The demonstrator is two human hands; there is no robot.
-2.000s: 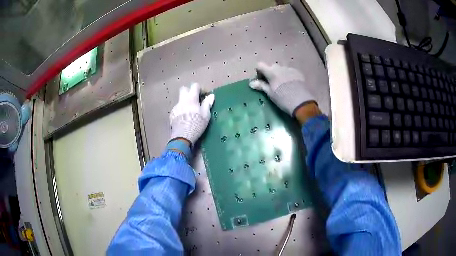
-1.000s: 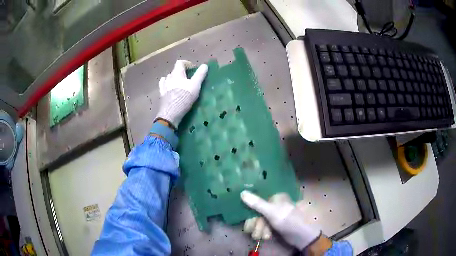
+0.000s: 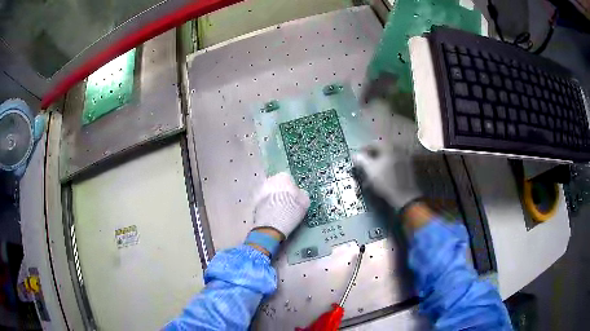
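Observation:
The pale green fixture base [image 3: 275, 145] lies on the perforated metal table, with dark corner blocks. A joined panel of dark green circuit boards [image 3: 317, 145] sits in it. My left hand [image 3: 281, 203], in a white glove, rests at the panel's lower left edge with fingers curled; whether it grips anything is hidden. My right hand [image 3: 386, 173], gloved and blurred, is at the panel's right edge; its fingers are unclear. The green fixture cover [image 3: 404, 42] lies at the upper right, partly behind the keyboard. The air blow gun [image 3: 330, 319] lies below the fixture, nozzle towards it.
The black keyboard [image 3: 511, 97] on a white shelf is at right, with a yellow tape roll [image 3: 542, 199] below. Another green plate [image 3: 110, 87] lies on the left metal table under the red-edged hood [image 3: 139, 46]. A light blue fan [image 3: 16, 137] stands at far left.
The cover has moved off the fixture to the upper right, exposing the base and board panel. My left hand has come down to the panel's lower left. My right hand is now beside the panel.

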